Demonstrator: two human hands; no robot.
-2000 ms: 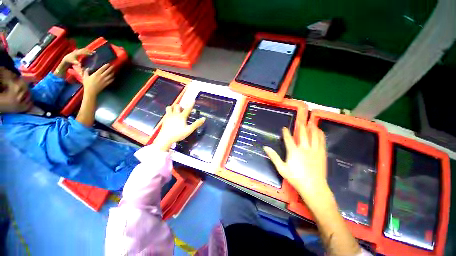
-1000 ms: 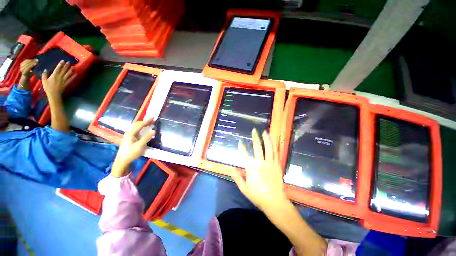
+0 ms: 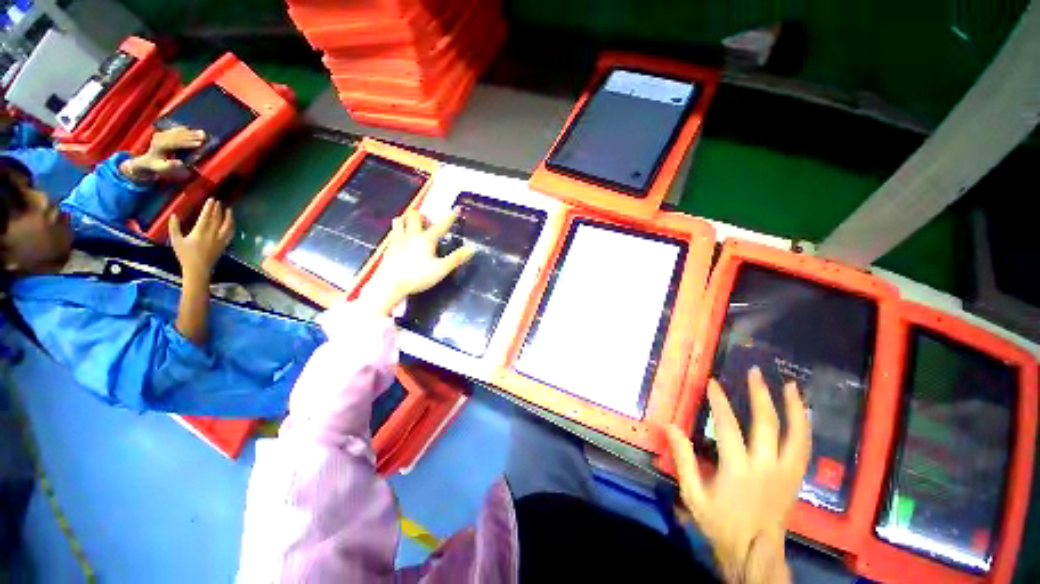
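Note:
My left hand (image 3: 413,262) is spread over the dark tablet (image 3: 493,274) in the white foam tray (image 3: 448,363); whether a fingertip touches the glass I cannot tell. My right hand (image 3: 747,473) is spread over the lower left part of a dark tablet (image 3: 838,331) in an orange tray, holding nothing. Between them a tablet with a plain white screen (image 3: 601,317) lies in an orange tray. A dark tablet with a small green patch (image 3: 952,445) lies at the far right. Another dark tablet (image 3: 356,222) lies at the left of the row.
An orange tray with a greyish-screen tablet (image 3: 625,128) lies behind the row. A tall orange tray pile (image 3: 405,63) stands at the back. A person in blue (image 3: 171,342) sits at left, hands near a tablet (image 3: 211,120). Low stacked trays (image 3: 420,424) are below the bench edge. A slanting post (image 3: 935,143) rises at right.
The middle tablet's screen has changed from black with text lines to plain white. My right hand has moved right onto the neighbouring tablet. My left hand is back over the white tray's tablet.

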